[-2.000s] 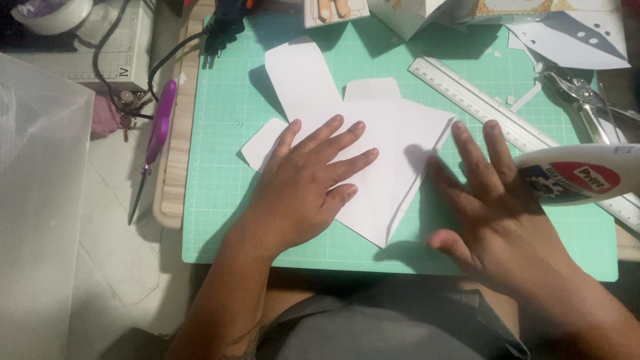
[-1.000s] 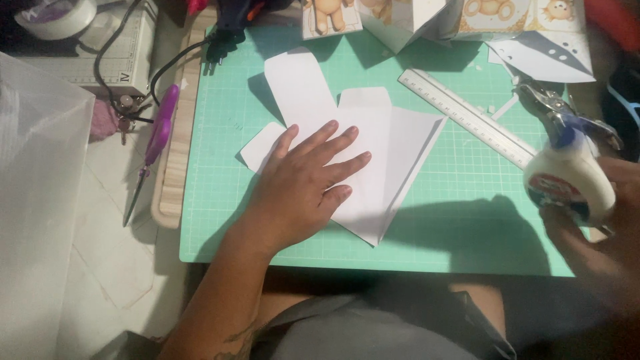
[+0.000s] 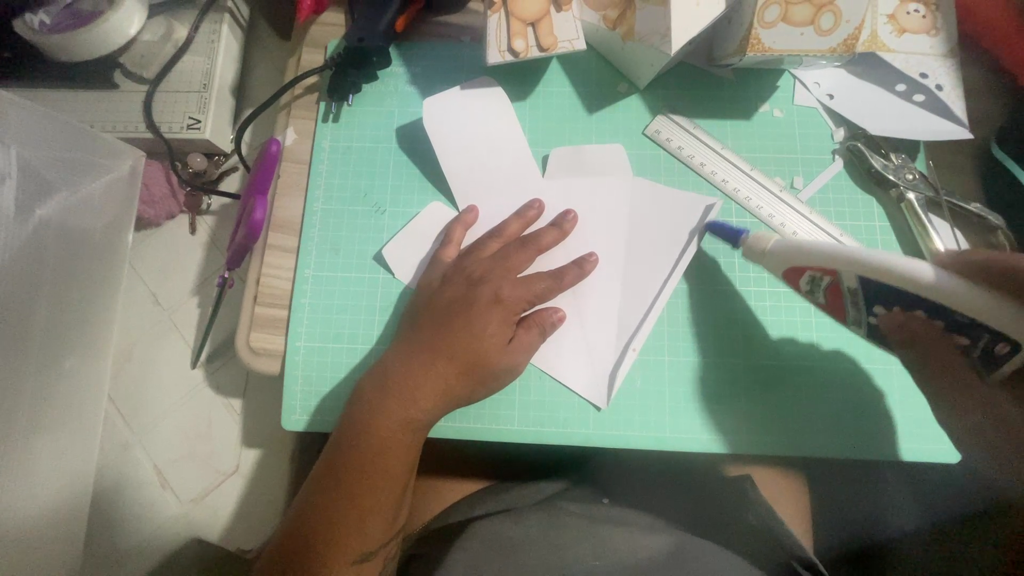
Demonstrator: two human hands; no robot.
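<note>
A white folded paper template with several tabs lies on a green cutting mat. My left hand rests flat on it, fingers spread, holding nothing. My right hand, at the right edge and partly out of view, grips a white Pritt glue bottle. The bottle is tilted, its blue nozzle at the top of the paper's narrow folded right edge; whether it touches cannot be told.
A ruler and a metal hole punch lie at the right, near paper scraps. Bear-printed paper boxes stand at the back. At the left are a black plug, purple-handled scissors and a translucent plastic bin.
My right hand was spread beside the paper's right side, then held the glue bottle upright at the right. Now the bottle is tilted with its nozzle at the paper's edge. My left hand stays on the paper.
</note>
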